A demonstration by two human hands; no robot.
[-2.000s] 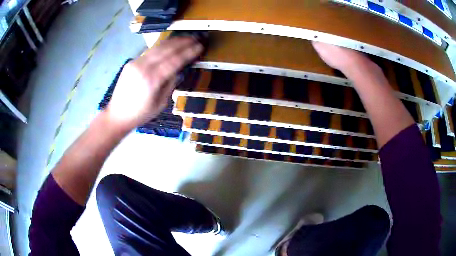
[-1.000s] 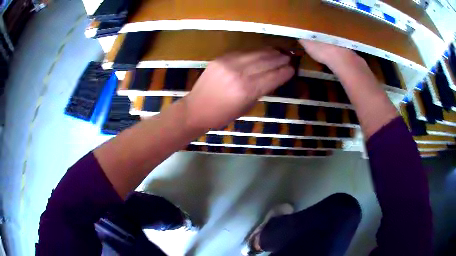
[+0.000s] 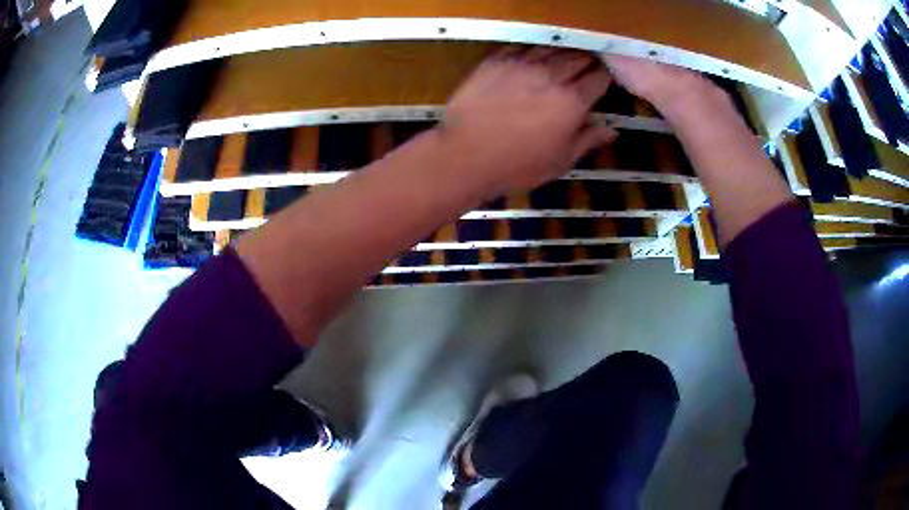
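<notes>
My left hand (image 3: pixel 533 120) is bare and reaches to the shelf board (image 3: pixel 329 80), its fingertips at the gap under the white front rail (image 3: pixel 379 30) above. My right hand (image 3: pixel 663 85) is beside it, its fingers hidden behind that rail. Dark material shows between and beside the hands; whether either holds a piece is not visible. A black piece (image 3: pixel 177 98) lies across the left end of this board. More black pieces (image 3: pixel 267 150) lie spaced on the tiers below.
A stack of black pieces (image 3: pixel 130 40) sits at the upper left. Blue crates (image 3: pixel 151 204) filled with black pieces stand on the floor at left. A neighbouring rack (image 3: pixel 847 129) with black pieces is at right. My knees and feet are below the rack.
My left hand has moved right from the board's left end to beside my right hand. A black piece now shows at that left end. The view has shifted right.
</notes>
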